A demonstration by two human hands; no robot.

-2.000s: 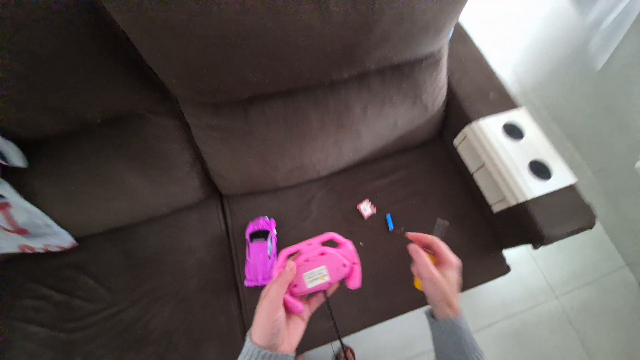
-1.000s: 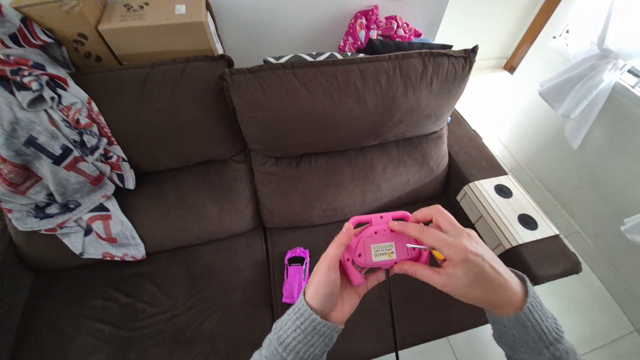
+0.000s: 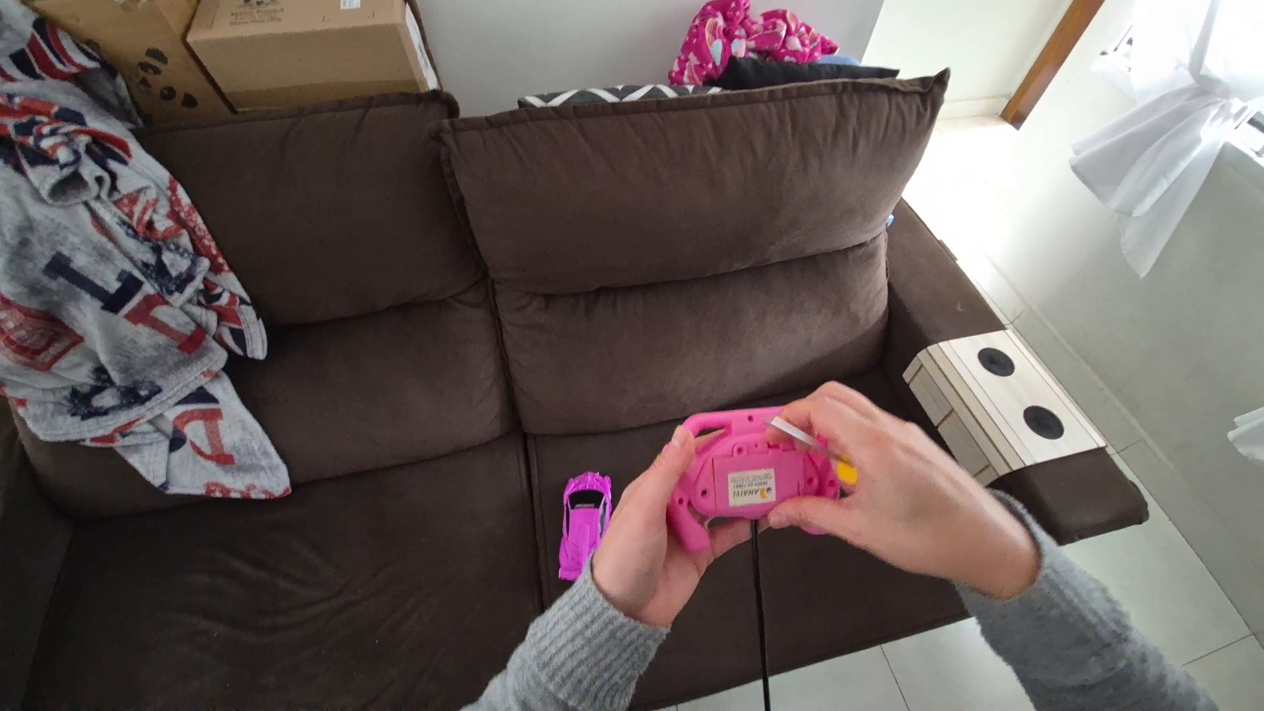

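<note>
A pink steering-wheel-shaped toy controller [image 3: 713,480] is held back side up, showing a label and screw holes. My left hand [image 3: 647,528] grips its left side. In my right hand [image 3: 879,484] is a small screwdriver [image 3: 846,471] with a yellow handle and a metal shaft lying over the controller's back; the thumb of that hand touches the controller's lower edge. From the controller's underside a black cable [image 3: 758,612] hangs down. A purple toy car [image 3: 586,523] rests on the sofa seat, left of my left hand.
The brown sofa [image 3: 296,592] fills most of the view. A wooden armrest tray [image 3: 1017,395] with two black round inserts covers the right arm. A patterned blanket [image 3: 118,296] drapes over the left side. Cardboard boxes [image 3: 306,49] stand behind the backrest.
My right hand, apart from the controller two seconds ago, has come to it with the screwdriver. The view has tilted up. The small items seen earlier on the seat are no longer visible.
</note>
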